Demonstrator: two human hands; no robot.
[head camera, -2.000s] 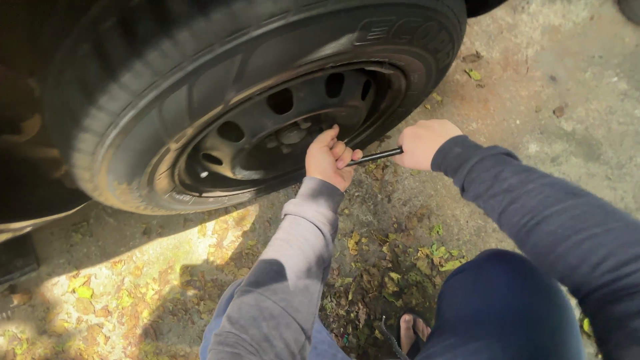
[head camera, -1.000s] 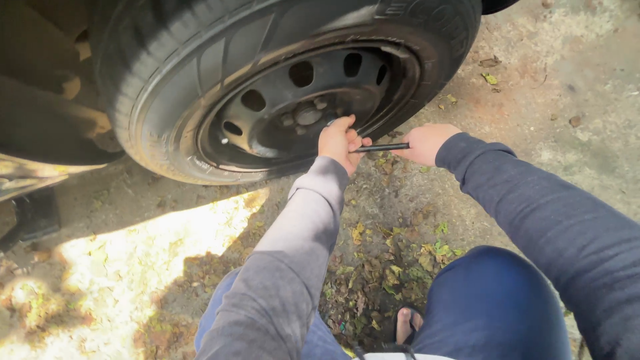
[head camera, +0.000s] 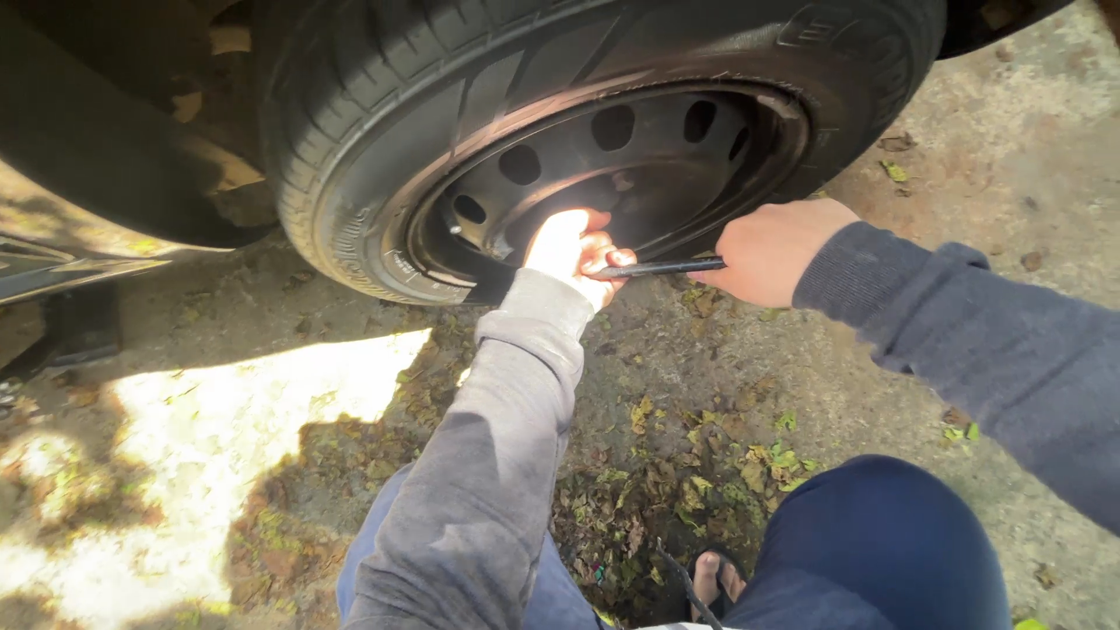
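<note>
A dark metal bar (head camera: 667, 267), likely a wrench handle, lies nearly level in front of the lower part of a steel wheel rim (head camera: 569, 157). My left hand (head camera: 577, 254) is closed around the bar's left end, close to the wheel's centre. Around the right end, my right hand (head camera: 774, 249) forms a fist. The rim sits inside a black rubber tire (head camera: 385, 166) with raised lettering. My left hand hides the bar's far end and part of the wheel hub, so whether the bar meets a lug nut cannot be told.
The dark car body (head camera: 114, 131) overhangs at the left, with a black object (head camera: 83, 324) on the ground beneath it. Dry leaves (head camera: 691, 472) lie scattered on rough concrete ground (head camera: 1032, 175). My knee (head camera: 884, 542) and a sandalled foot (head camera: 713, 582) are below.
Both hands keep hold of the bar. It tilted up to the right two seconds ago and is nearer level now. The view has shifted, with the wheel nearer.
</note>
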